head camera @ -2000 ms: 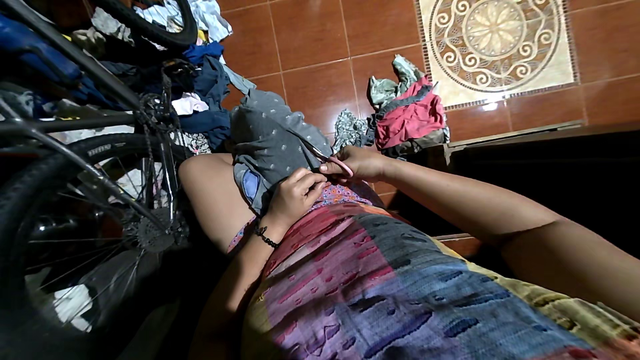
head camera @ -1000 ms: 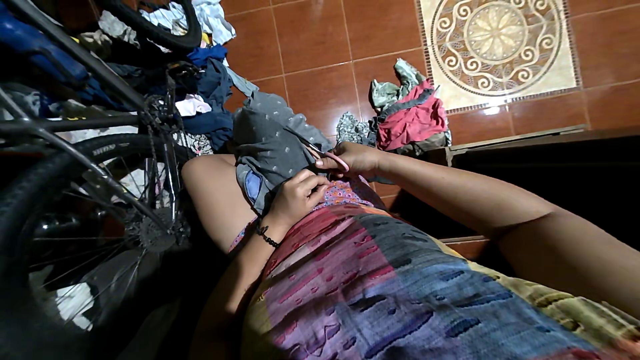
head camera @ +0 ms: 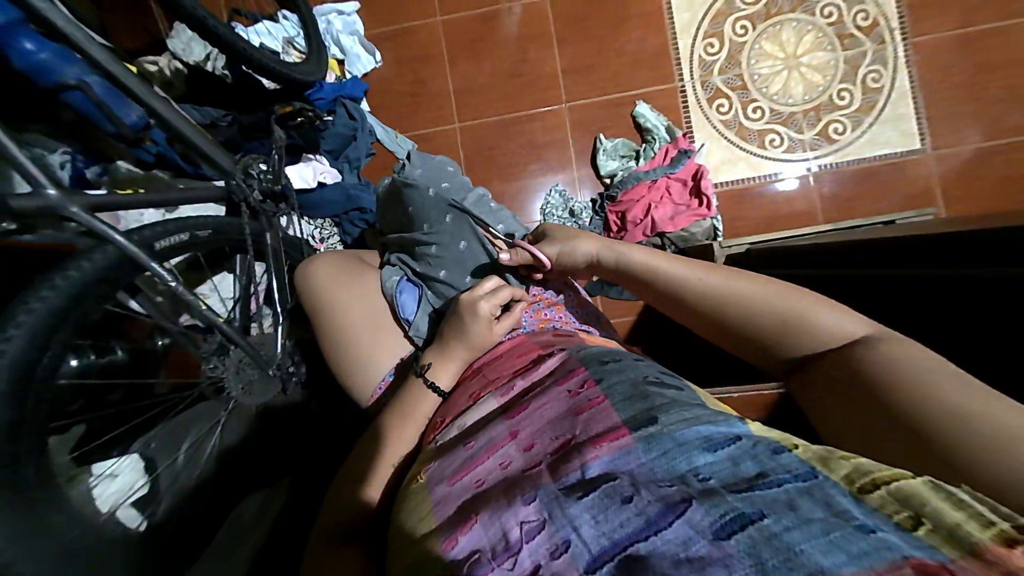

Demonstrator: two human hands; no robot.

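A pair of scissors with pink handles (head camera: 534, 254) is in my right hand (head camera: 564, 250), thumb and fingers around the loops. Its blades point up and left over a dark grey patterned cloth (head camera: 436, 228) that lies across my lap. My left hand (head camera: 480, 316), with a dark beaded bracelet (head camera: 430, 381) at the wrist, is closed on the near edge of the grey cloth, its fingertips partly hidden. A blue patch (head camera: 408, 300) shows at the cloth's left edge. Both hands are close together, just above floral fabric (head camera: 556, 310) on my lap.
A bicycle (head camera: 152, 264) stands at the left, its wheels near my knee. Behind it lie heaped clothes (head camera: 344, 152). A smaller pile with a red cloth (head camera: 664, 196) rests on the tiled floor (head camera: 512, 160) beyond my right hand. Dark furniture (head camera: 864, 280) edges the right side.
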